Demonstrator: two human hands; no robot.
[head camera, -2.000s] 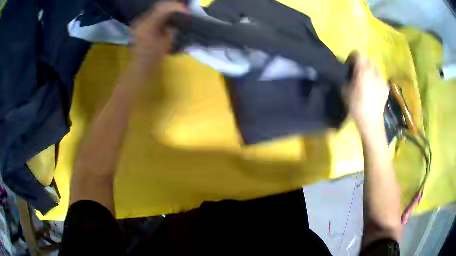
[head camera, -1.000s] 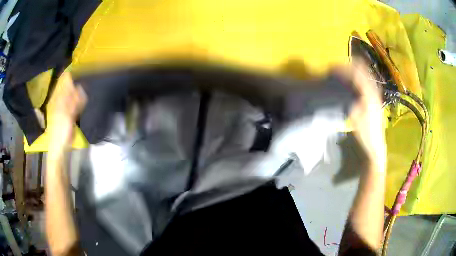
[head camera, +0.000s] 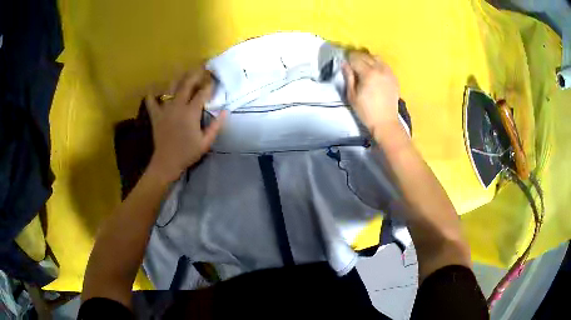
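Observation:
A garment lies on the yellow cloth with its pale grey inside showing and its lower part hanging at the near edge. A dark strip runs down its middle. A whitish panel is at its top, crossed by dark lines. My left hand grips the panel's left edge, fingers somewhat blurred. My right hand grips the panel's upper right edge, next to a small grey and dark piece. Dark cloth shows beside my left wrist.
The yellow cloth covers the table. A steam iron with an orange-brown handle rests at the right, its hose with pink wrapping running down. Dark garments lie at the left edge. A pale pipe end is at the upper right.
The garment was lifted and blurred between both hands. It now lies on the yellow cloth, grey inside up. My hands have moved closer together, and the garment's top has moved away from me.

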